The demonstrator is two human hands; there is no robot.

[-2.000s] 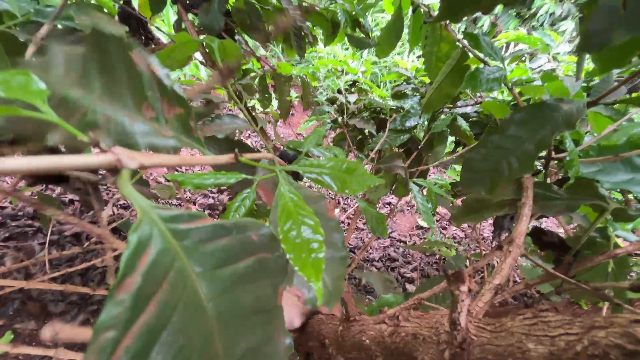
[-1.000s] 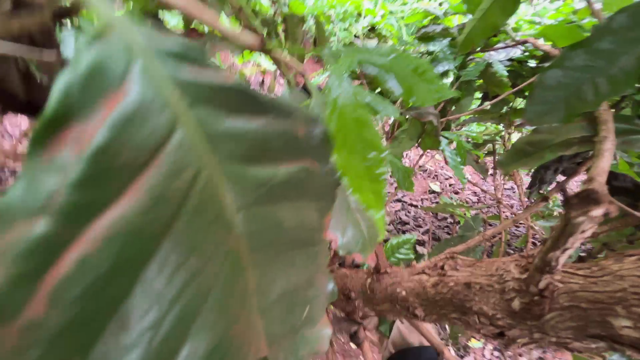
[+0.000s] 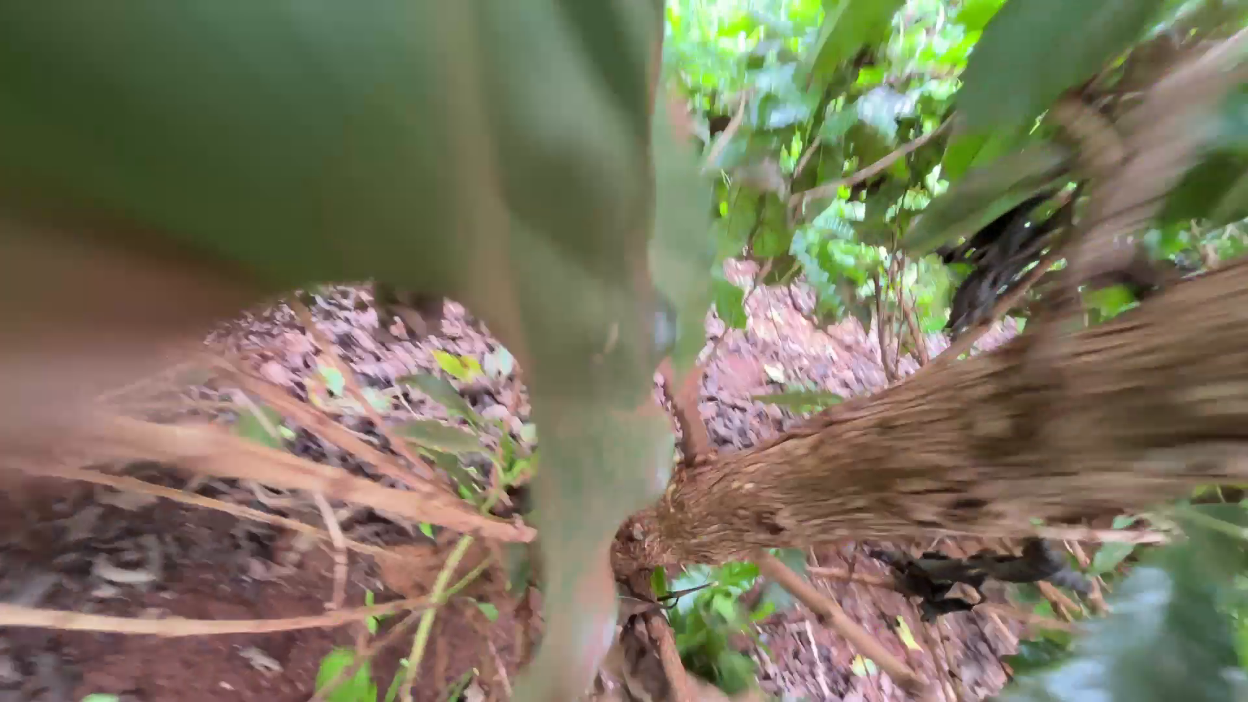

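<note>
Neither my left hand nor my right hand can be made out. A large green leaf (image 3: 322, 146), blurred and very close, covers much of the upper left and middle. The rough brown trunk (image 3: 907, 439) of a shrub or small tree slants up to the right edge. At the left edge is a blurred brownish-pink shape (image 3: 68, 341); I cannot tell what it is.
Thin bare stems (image 3: 292, 468) cross the lower left over reddish soil (image 3: 127, 653) and leaf litter (image 3: 799, 341). Behind the trunk lies a dark object (image 3: 1004, 253), unclear in kind. Green foliage (image 3: 877, 107) fills the upper right.
The view has moved closer to the trunk, which now spans more of the right side. The near leaf hides the upper left, and bare stems and soil show at the lower left.
</note>
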